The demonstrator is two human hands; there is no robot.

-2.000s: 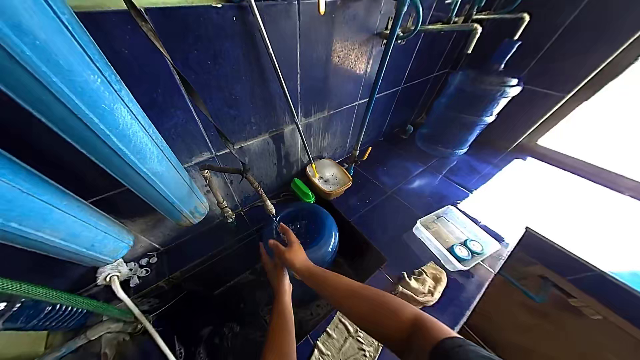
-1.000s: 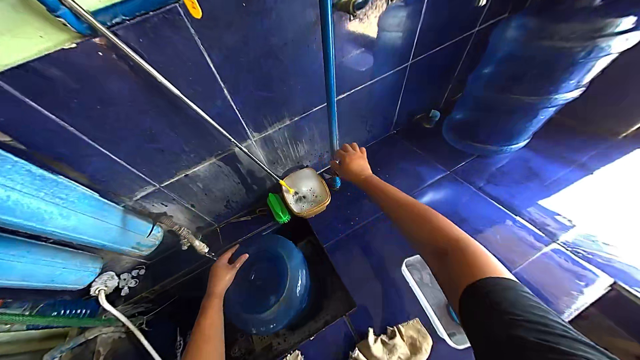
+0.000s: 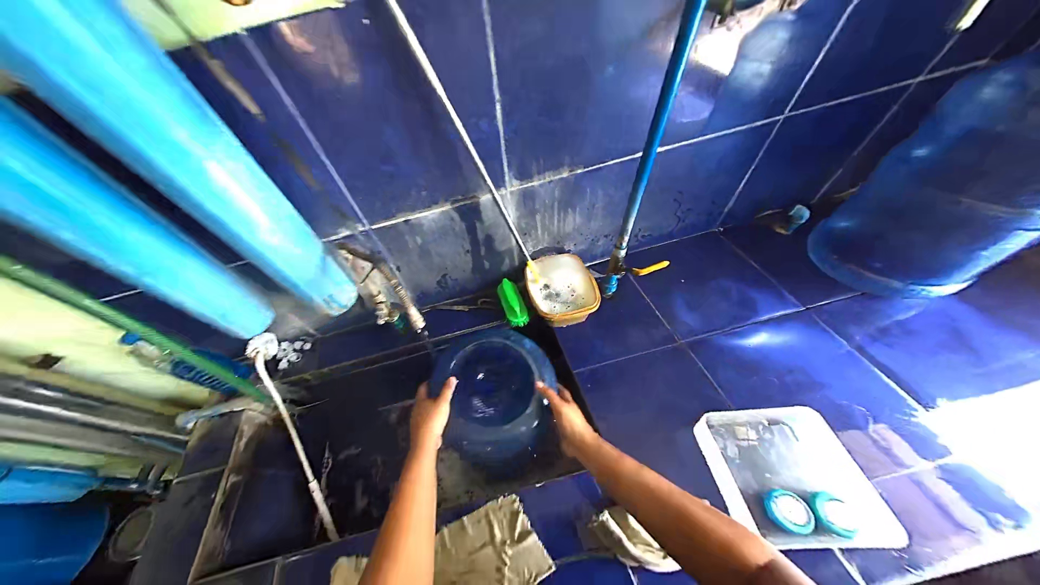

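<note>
A blue translucent plastic water jug [image 3: 496,398] stands in the dark basin, its round end facing me. My left hand [image 3: 432,414] holds its left side and my right hand [image 3: 566,416] its right side, fingers spread over the rim. Behind the jug lie a green scrub brush [image 3: 513,303] and a square tub [image 3: 562,290] of soapy-looking water. A metal tap [image 3: 406,305] juts from the wall at the jug's upper left. The jug's lower part is blurred.
A blue pipe [image 3: 654,154] with a yellow-handled valve [image 3: 650,268] rises by the wall. A white tray [image 3: 800,418] with two round lids [image 3: 788,512] sits right, a large blue jug [image 3: 926,195] beyond. Cloths [image 3: 496,544] lie in front. Blue cylinders [image 3: 203,171] hang left.
My right hand has moved from the blue pipe's valve to the jug's right side. My left hand stays at the jug, which now shows its round end. The view has shifted.
</note>
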